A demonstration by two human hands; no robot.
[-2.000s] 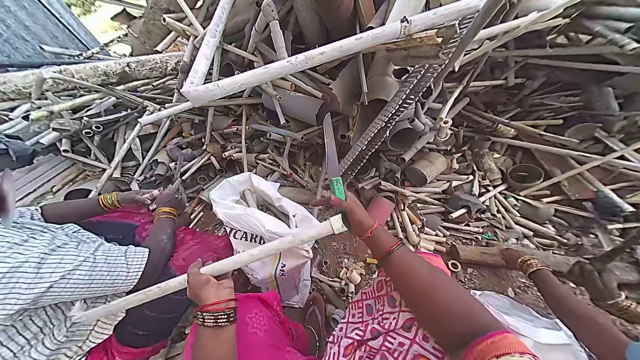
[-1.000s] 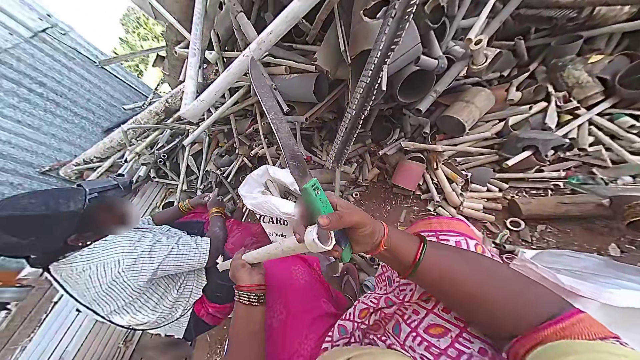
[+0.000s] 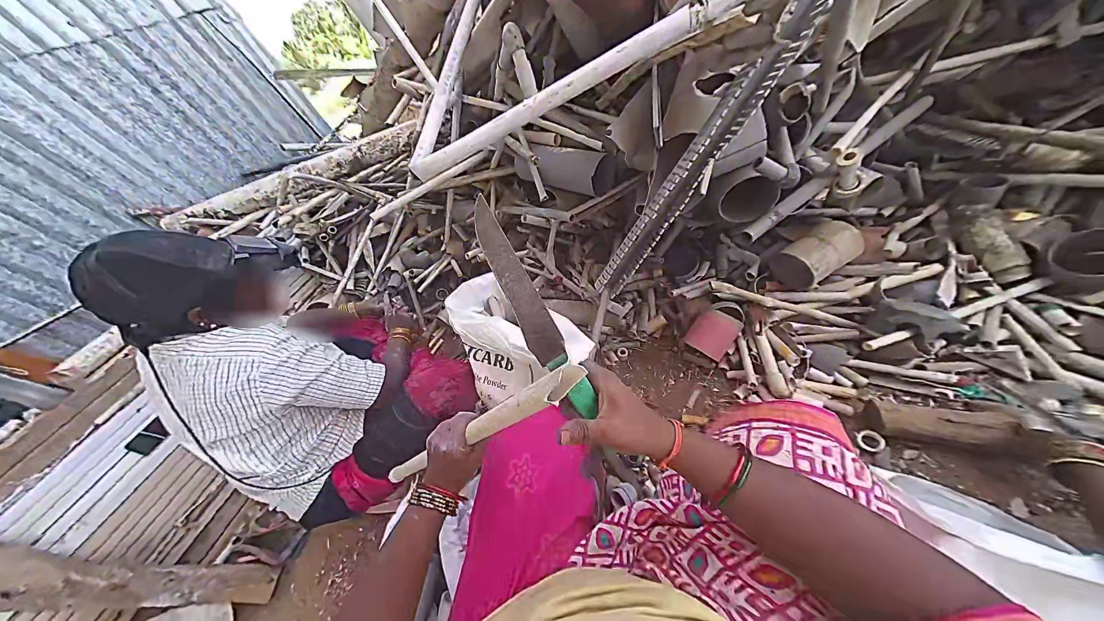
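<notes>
My left hand (image 3: 452, 452) is closed around a short off-white plastic pipe (image 3: 509, 412), which slants up to the right over my lap. The green handle (image 3: 581, 392) of a large knife is in my right hand (image 3: 617, 412), beside the pipe's split upper end. The knife's long, dark blade (image 3: 522, 289) points up and left, in front of a white woven sack (image 3: 483, 332) that bears printing. How the blade's base meets the pipe is partly hidden.
A co-worker (image 3: 267, 388) sits at the left. A big heap of pipes and offcuts (image 3: 552, 164) lies ahead, with a perforated metal bar (image 3: 716, 138) slanting across it. Corrugated sheeting (image 3: 147, 129) stands upper left; another person's hand (image 3: 1085, 479) shows far right.
The long pipe held two seconds ago is out of my hands, and a shorter one is in my left hand. The view has swung left, showing more of the co-worker.
</notes>
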